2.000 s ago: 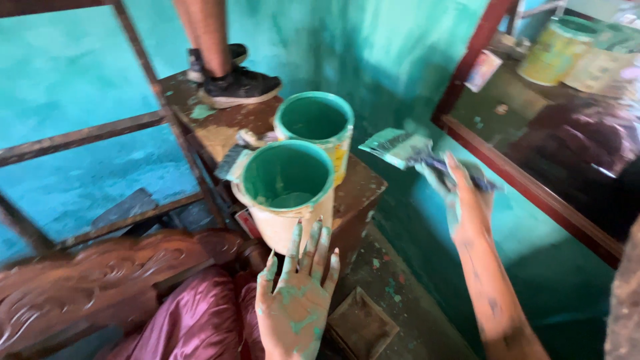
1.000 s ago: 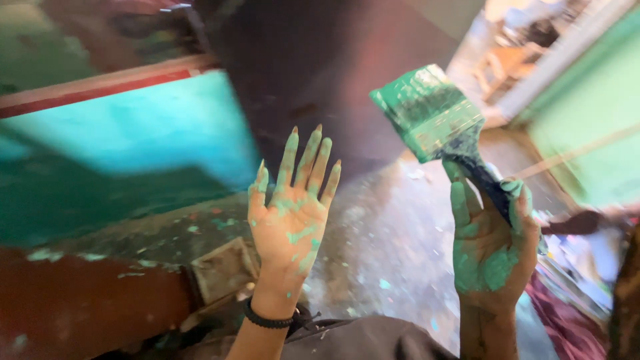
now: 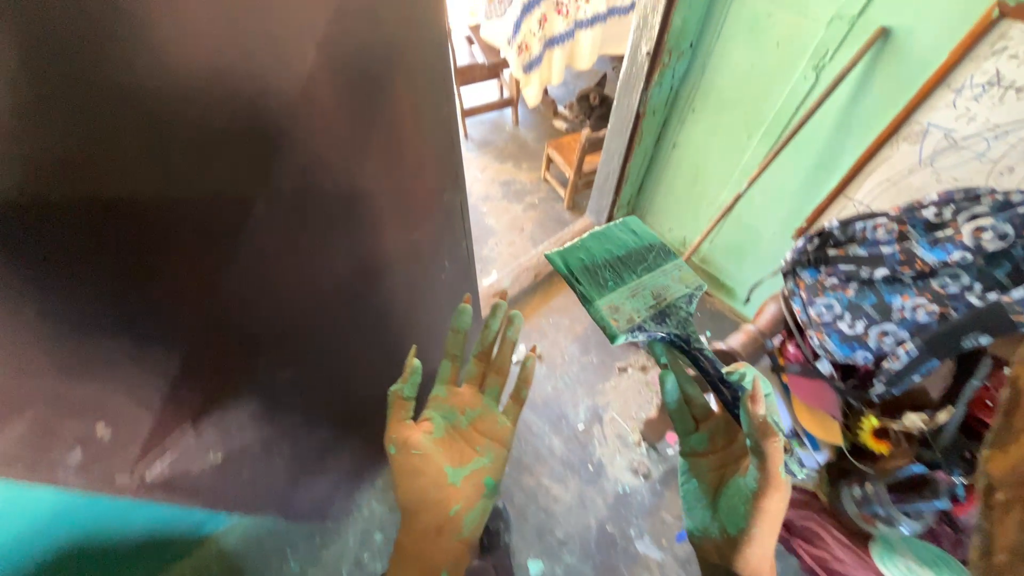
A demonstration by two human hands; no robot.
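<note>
Palm up and fingers spread, my left hand is smeared with green paint and holds nothing. It is nearest to a large dark brown panel that fills the left of the view. My right hand, also green with paint, grips the dark handle of a wide paintbrush. Green paint coats the brush's bristles and ferrule, which point up and to the left, towards a doorway.
Through the doorway are a small wooden chair, a dark-furred animal and a patterned tablecloth. A wooden stick leans on the green wall. At right, a patterned backpack lies on a heap of belongings. The floor is paint-spotted.
The view has swung from the two paint buckets and a person's feet to the doorway. My right hand still holds the brush, and my left hand stays spread.
</note>
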